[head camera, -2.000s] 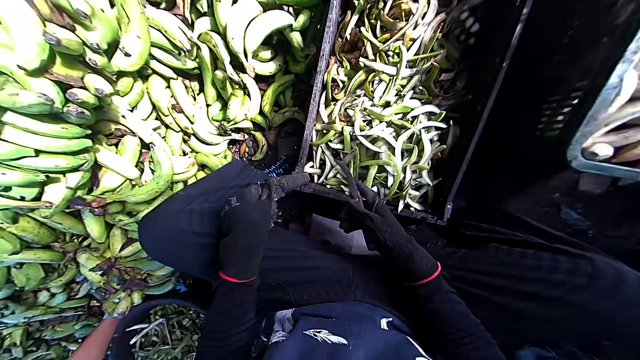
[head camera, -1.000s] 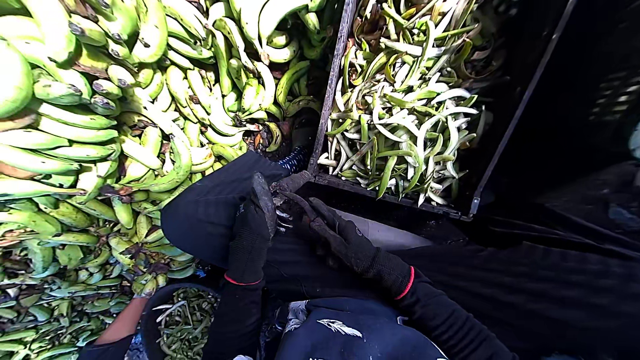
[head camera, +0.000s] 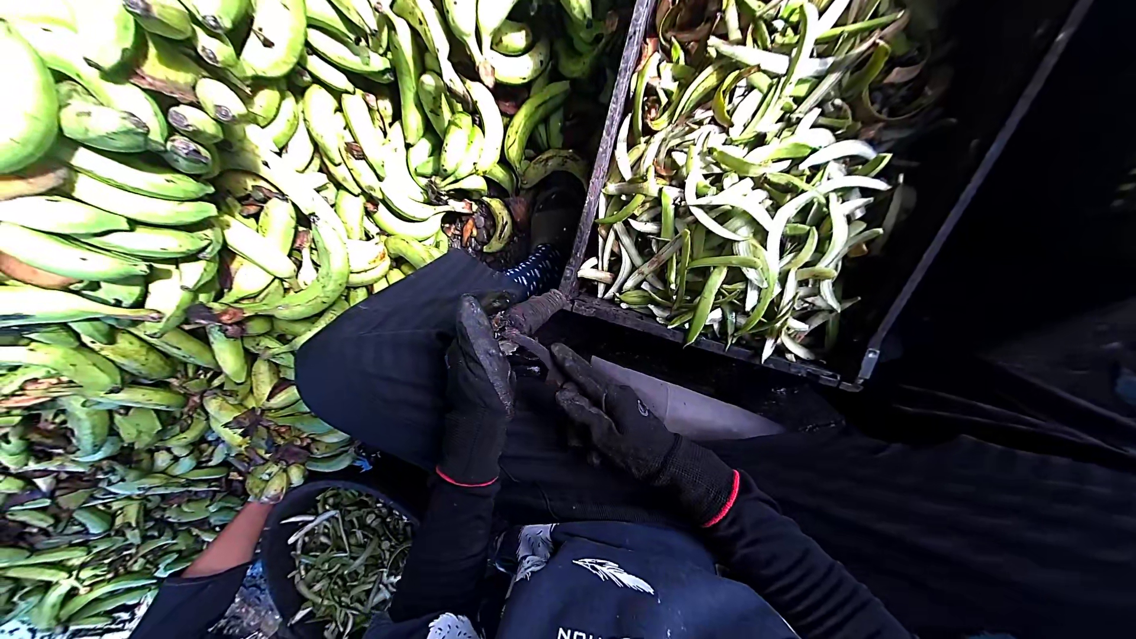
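My left hand (head camera: 479, 382), in a dark glove with a red cuff edge, has its fingers extended upward beside the cloth-wrapped end of a bar (head camera: 532, 312) at the crate's near left corner. Whether it grips anything is hidden. My right hand (head camera: 617, 413), gloved alike, is just to the right, with its fingers closed around a thin, knife-like blade (head camera: 532, 351) that points up and left toward the wrapped end. Beyond my hands, long green and white peel strips (head camera: 754, 204) fill a dark crate (head camera: 710, 343).
Green plantains (head camera: 302, 231) lie heaped across the left side. At the lower left, a dark tub (head camera: 275, 541) holds more peel strips, and another person's bare forearm (head camera: 229, 541) reaches beside it toward the heap. A pale flat sheet (head camera: 692, 404) lies below the crate.
My right hand has come nearer to my left hand, and the blade, which pointed upward two seconds ago, now slants left. The view has shifted somewhat.
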